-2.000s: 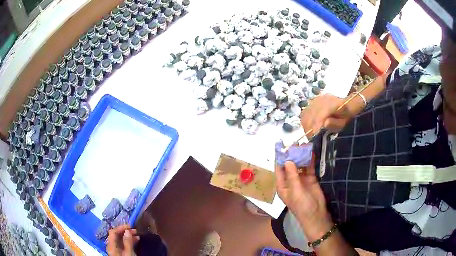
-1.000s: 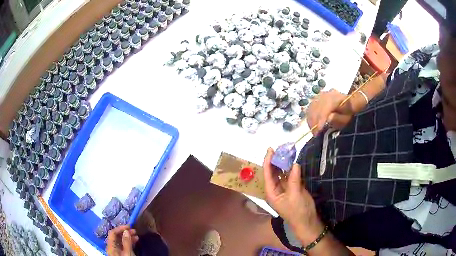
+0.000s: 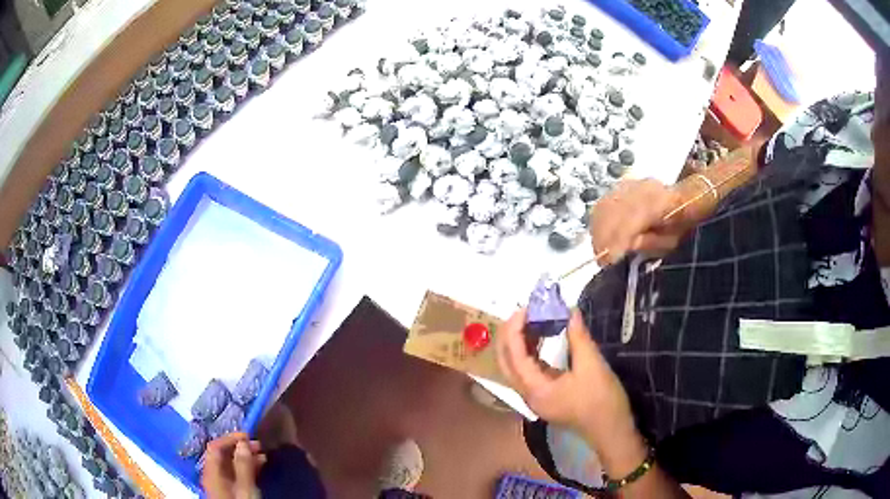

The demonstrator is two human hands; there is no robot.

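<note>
My left hand (image 3: pixel 231 466), in a dark sleeve, is at the bottom edge, cut off by it. Its fingers are bent against the near rim of the blue tray (image 3: pixel 107 351); whether they hold anything is hidden. My right hand is not in view. Several purple-grey body pieces (image 3: pixel 211 400) lie at the near end of the tray, beside white liner paper (image 3: pixel 234 273).
A person at right in a checked apron holds a purple-grey piece (image 3: pixel 547 308) and a thin stick (image 3: pixel 586 264). A board (image 3: pixel 439 334) has a red spot. Whitish dark-ended parts (image 3: pixel 488 127) are heaped behind. Rows of figurines (image 3: pixel 127 185) stand left; a blue basket (image 3: pixel 698 44) sits upper right.
The view has shifted slightly, moving the tray left and up. My left hand stays at the tray rim. The other person has turned the purple-grey piece and moved the stick around it.
</note>
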